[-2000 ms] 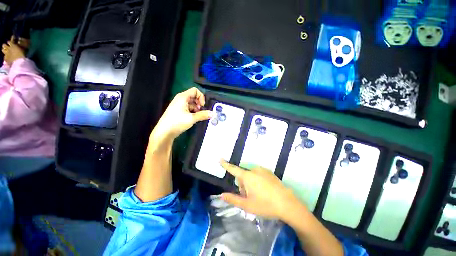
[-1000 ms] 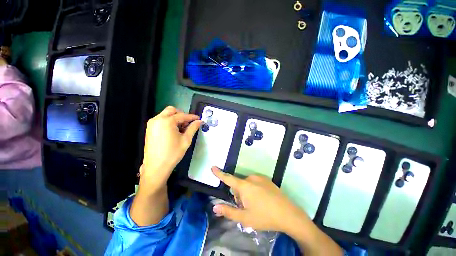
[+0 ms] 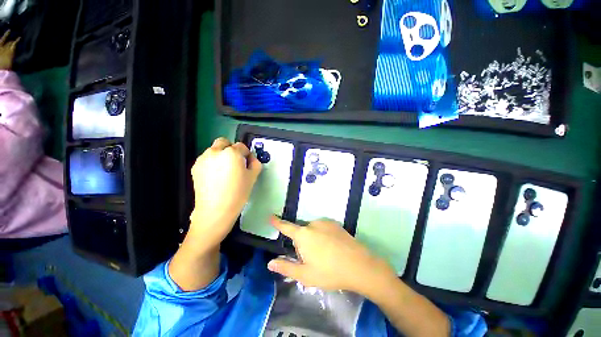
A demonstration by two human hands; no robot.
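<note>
A black foam-lined tray (image 3: 499, 238) holds several white-to-pale-green phone back covers in a row, dark camera circles at their far ends. My left hand (image 3: 223, 187) is at the upper left corner of the leftmost cover (image 3: 267, 191), fingers curled and thumb and fingertips by its camera circles. The fingertips are partly hidden, so I cannot tell whether they pinch a small part. My right hand (image 3: 323, 253) is spread, palm down, with the index fingertip on the lower part of the same cover and the thumb apart; it holds nothing.
Beyond lies a parts tray (image 3: 395, 118) with blue film strips (image 3: 280, 92), blue sheets with a pale three-hole shape (image 3: 399, 79) and small silver-white pieces (image 3: 507, 89). Left are stacked black trays with darker covers (image 3: 97, 172) and a person's pink sleeve (image 3: 26, 151).
The camera view has shifted. My left hand has curled more, its fingertips staying by the leftmost cover's camera area. My right index finger stays on that cover's lower part.
</note>
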